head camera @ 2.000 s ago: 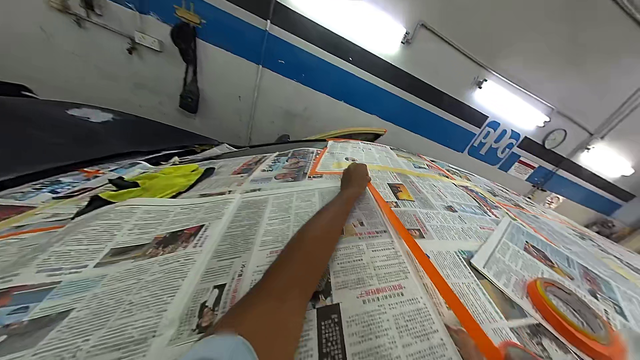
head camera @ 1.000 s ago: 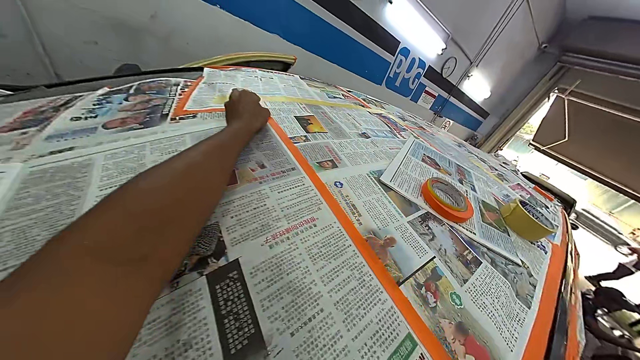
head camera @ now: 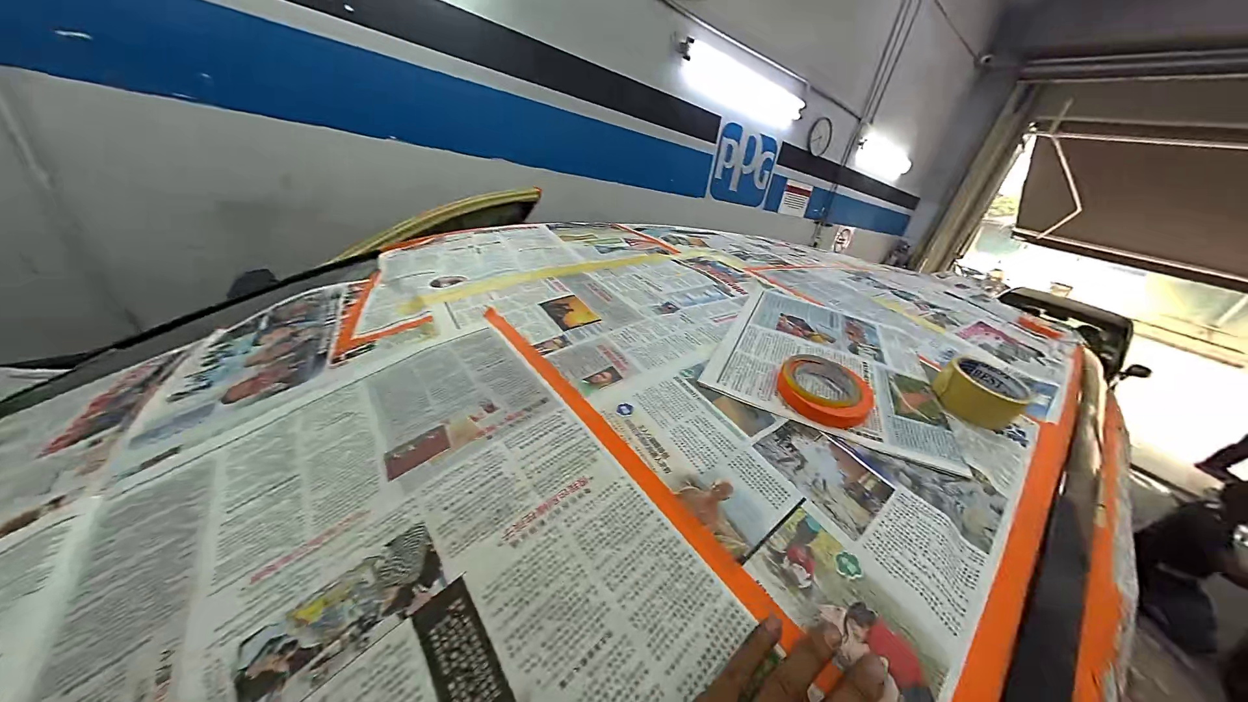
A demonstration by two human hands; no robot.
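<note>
My left hand (head camera: 799, 668), as it appears from its angle, is at the bottom edge. Its fingers are slightly apart and touch the lower visible part of a long orange masking tape strip (head camera: 634, 468). That strip runs diagonally over newspaper sheets (head camera: 546, 546) covering a curved car surface. My right hand is out of view. An orange roll of masking tape (head camera: 825, 391) lies flat on a folded newspaper (head camera: 770, 341). Beside it rests a yellowish tape roll (head camera: 980, 392). Shorter orange strips (head camera: 390, 333) and a pale yellow strip (head camera: 556, 278) cross the sheets farther up.
Orange tape (head camera: 1019, 546) follows the right edge, beside a dark trim strip (head camera: 1058, 546). A person (head camera: 1185, 546) in dark clothing is low at the far right. Behind the covered surface are a striped wall (head camera: 439, 117) and a yellow-edged panel (head camera: 444, 219).
My left hand has left the upper end of the long orange strip and is now low on that strip. The view has turned right, bringing both tape rolls closer to the middle.
</note>
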